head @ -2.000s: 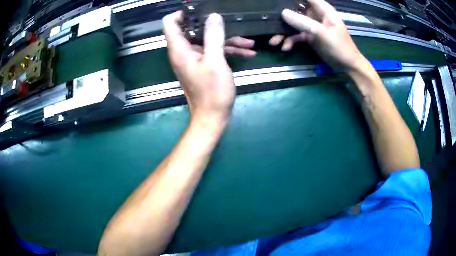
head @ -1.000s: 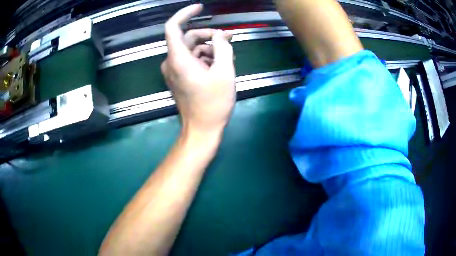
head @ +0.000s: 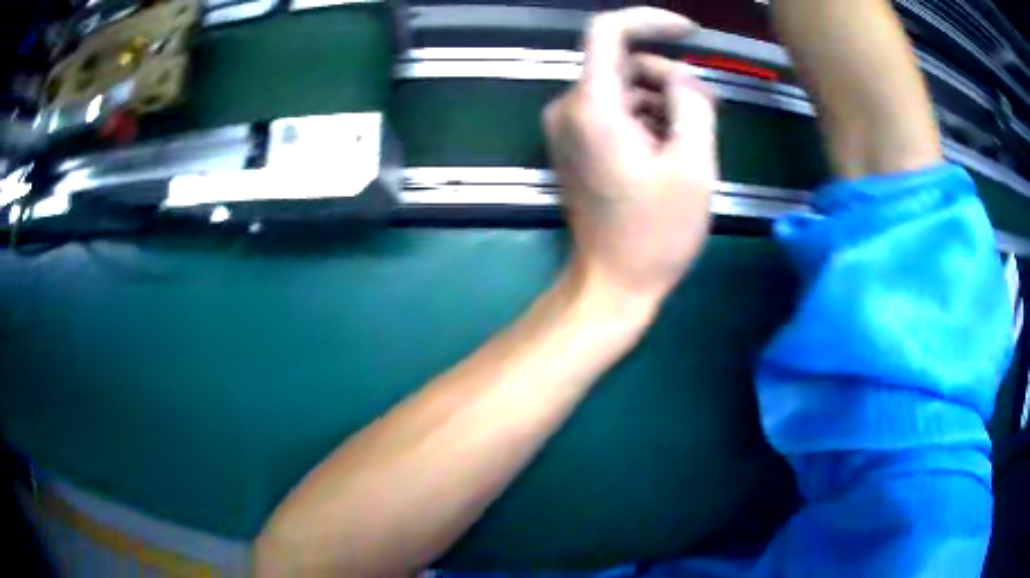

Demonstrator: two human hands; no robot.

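My left hand (head: 638,169) is above the long silver rails (head: 486,186), its fingers curled loosely with a gap between thumb and forefinger. I see nothing held in it. My right hand is cut off by the top edge; only the forearm and blue sleeve show at the right. A thin red strip (head: 732,68) lies among the rails just right of my left fingers. The picture is blurred.
A silver-white block (head: 328,156) sits across the rails at left. A brass-coloured plate (head: 124,57) with holes is at the upper left. The green mat (head: 226,339) lies in front of the rails. Grey floor with a yellow line (head: 124,548) shows at the lower left.
The dark block that both hands held two seconds ago is out of sight. My right hand has reached up out of the picture. The view has shifted, and the rails sit higher and further right.
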